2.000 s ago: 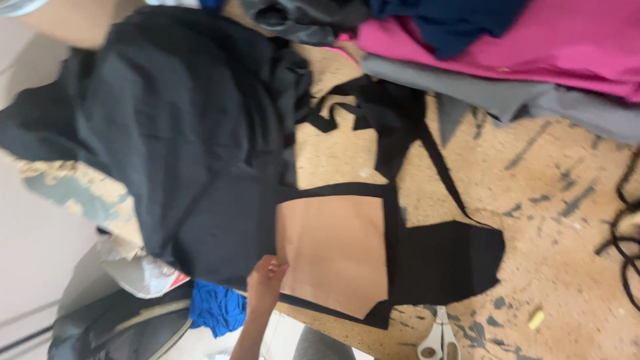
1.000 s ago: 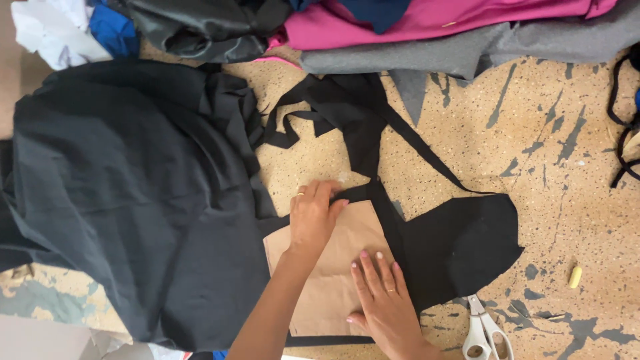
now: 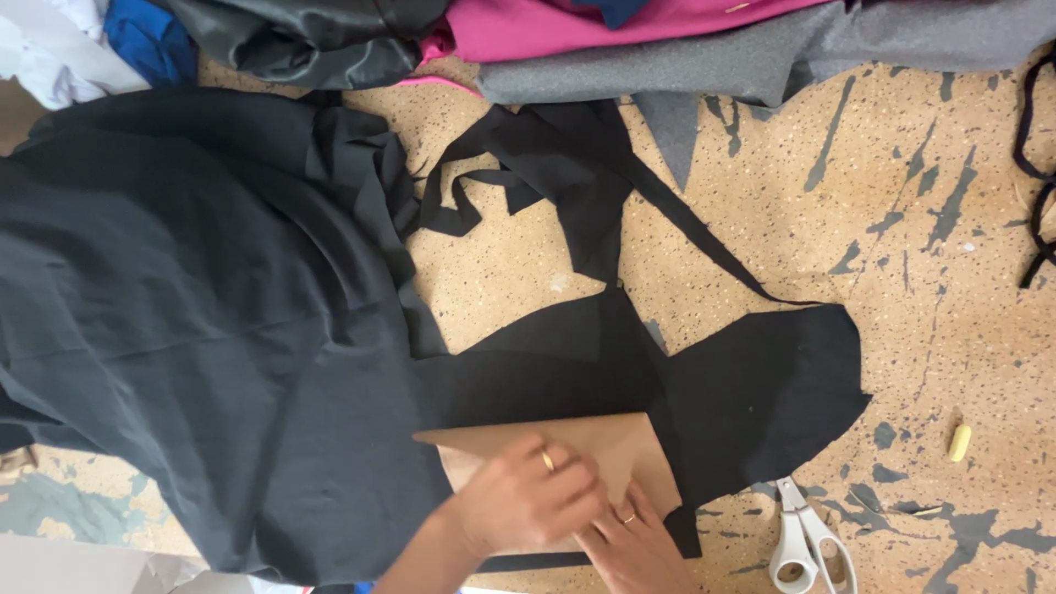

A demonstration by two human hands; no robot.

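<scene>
A tan paper piece (image 3: pixel 610 437) lies on black fabric (image 3: pixel 528 384), its upper part folded over toward the near edge. My left hand (image 3: pixel 536 495) is over the paper, fingers curled; whether it pinches the paper is hidden. Just right of it, partly beneath it, my right hand (image 3: pixel 631 528) rests its fingertips on the paper. The black fabric spreads left into a large draped heap (image 3: pixel 223 330). White-handled scissors (image 3: pixel 804 536) lie to the right of my right hand, their blade tips by the fabric's edge.
Black scraps and a strip (image 3: pixel 577 157) lie beyond the paper. Folded grey fabric (image 3: pixel 643 74), pink fabric (image 3: pixel 561 29) and shiny black fabric (image 3: pixel 330 41) line the far side. A yellow chalk piece (image 3: pixel 959 443) and black cord (image 3: pixel 1031 157) are at right on the speckled table (image 3: pixel 891 346).
The paper lay flat one second ago and is now folded over. My left hand has come back from the paper's far edge, close to my right hand.
</scene>
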